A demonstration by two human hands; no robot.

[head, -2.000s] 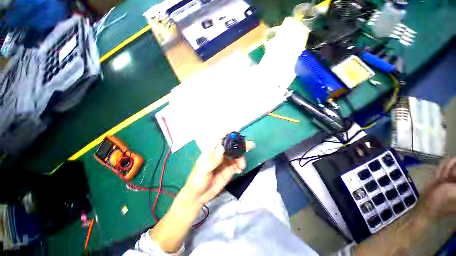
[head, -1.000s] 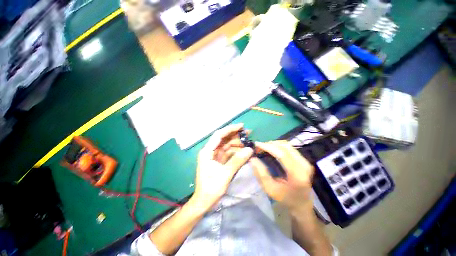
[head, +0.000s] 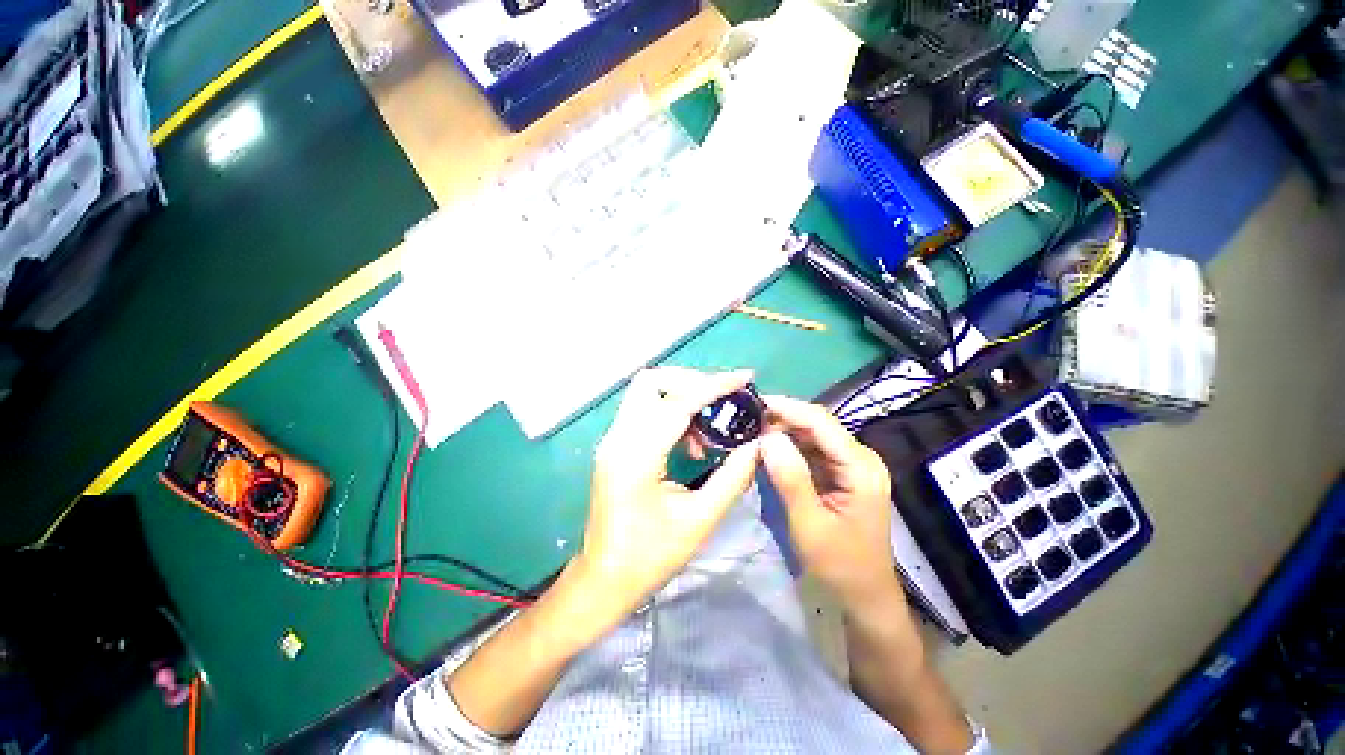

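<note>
A small black round device (head: 730,419), likely a watch case, is held up in front of my chest above the bench edge. Its face towards me shows light parts inside a dark ring. My left hand (head: 649,479) grips it from the left between thumb and fingers. My right hand (head: 829,494) pinches its right edge with thumb and forefinger. Whether the right fingers also hold a thin tool cannot be told. A foam-lined tray (head: 966,553) with a white face and a grid of black pieces lies to the right of my lap.
An orange multimeter (head: 244,475) with red and black leads lies left on the green mat (head: 487,509). White paper (head: 590,280) lies ahead. A black cylindrical tool (head: 870,300), an orange stick (head: 782,317) and a blue soldering station (head: 882,185) are ahead right. A dark fixture (head: 89,605) stands at lower left.
My right hand has come from the far right, beside the tray, to the device. The device is now turned with its open face towards me. The view has shifted right and steadied.
</note>
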